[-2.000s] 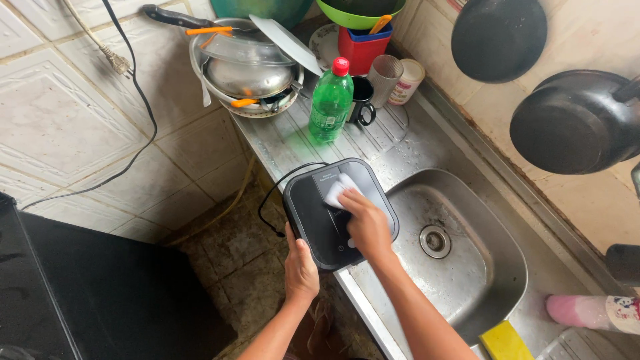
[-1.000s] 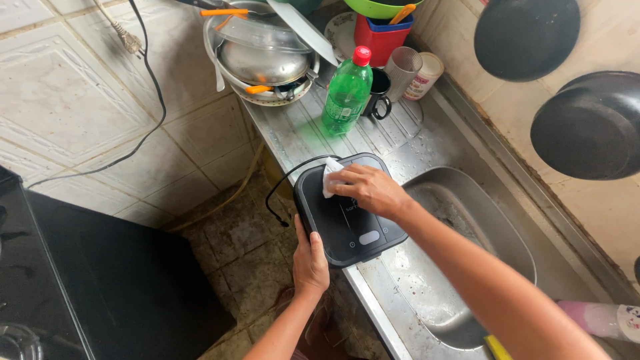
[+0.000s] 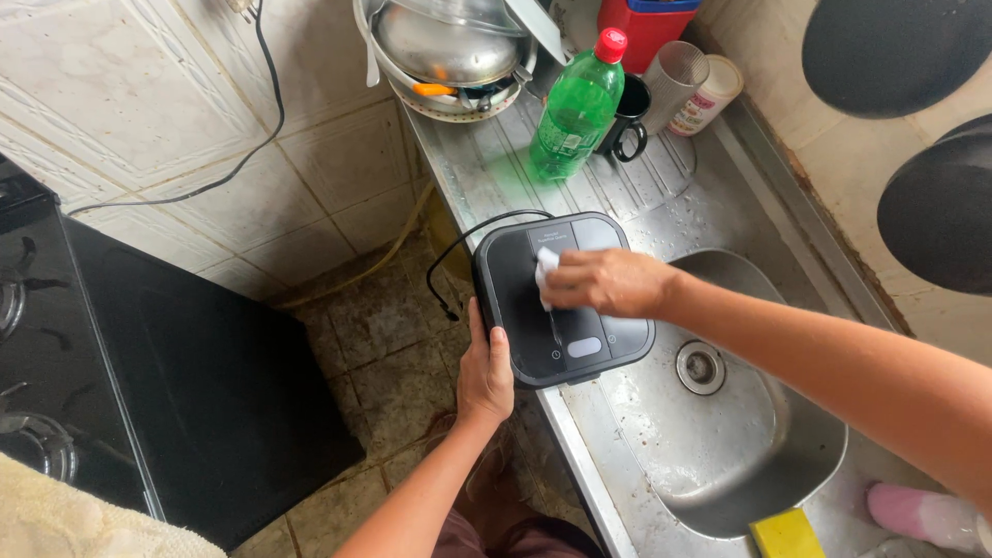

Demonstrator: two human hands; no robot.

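A black square appliance with rounded corners, a small light-coloured display and a black power cord lies over the front edge of the steel sink counter. My left hand grips its near left side, thumb along the rim. With my right hand I press a crumpled white cloth or paper on the middle of its top; the fingers are bunched around it. The cord's plug end hangs free at the left of the appliance.
Beyond the appliance stand a green bottle, a black mug, a clear glass and a basin of dishes. Right of it is the sink basin, with a yellow sponge by its rim. A black stove stands left; pans hang right.
My right hand with the white cloth has moved over the appliance's top, from near its far edge to the middle. My left hand keeps its hold on the side. The view has shifted.
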